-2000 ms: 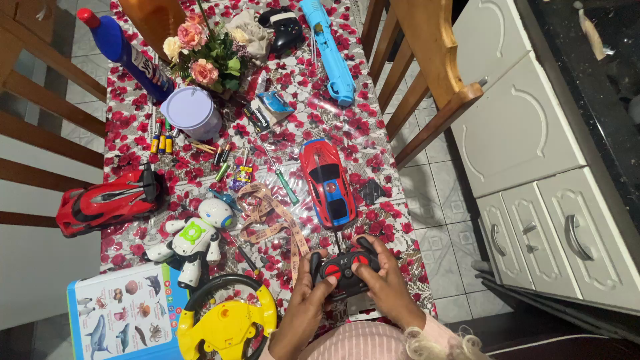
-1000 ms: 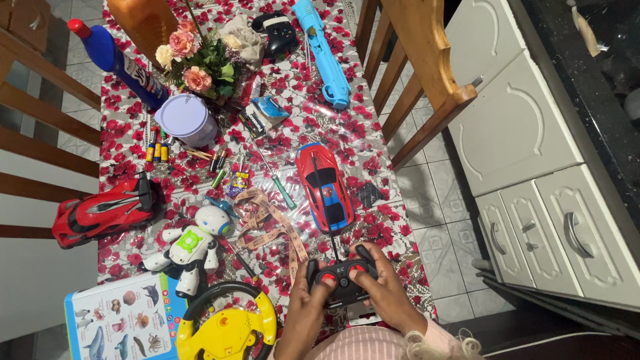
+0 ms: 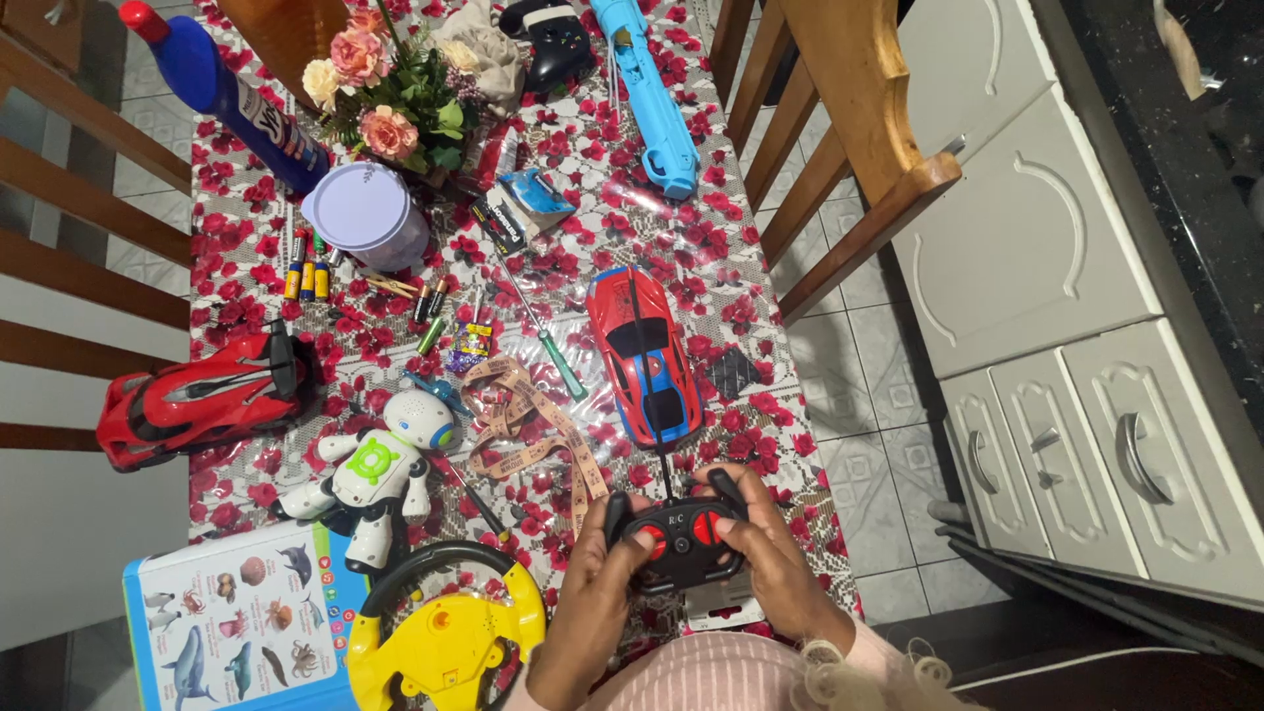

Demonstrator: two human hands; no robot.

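A black R/C remote control (image 3: 679, 543) with red buttons is held between my left hand (image 3: 597, 592) and my right hand (image 3: 775, 563), with a thumb at each button. Its black antenna points up over a red and blue toy car (image 3: 647, 355), which stands just beyond the remote on the flowered tablecloth. Left of the car lie a green-handled screwdriver (image 3: 563, 365) and a crumpled printed ribbon (image 3: 533, 425). A white toy robot (image 3: 375, 469) lies further left, above a yellow toy steering wheel (image 3: 449, 632) and a picture book (image 3: 232, 622).
Another red toy car (image 3: 202, 395) is at the left edge. Several batteries (image 3: 307, 280) lie below a lidded lilac tub (image 3: 370, 217), near a blue bottle (image 3: 237, 109) and a flower arrangement (image 3: 405, 99). A blue toy gun (image 3: 652, 109) and black game controller (image 3: 555, 44) lie at the far end. Wooden chairs (image 3: 869, 197) flank the table.
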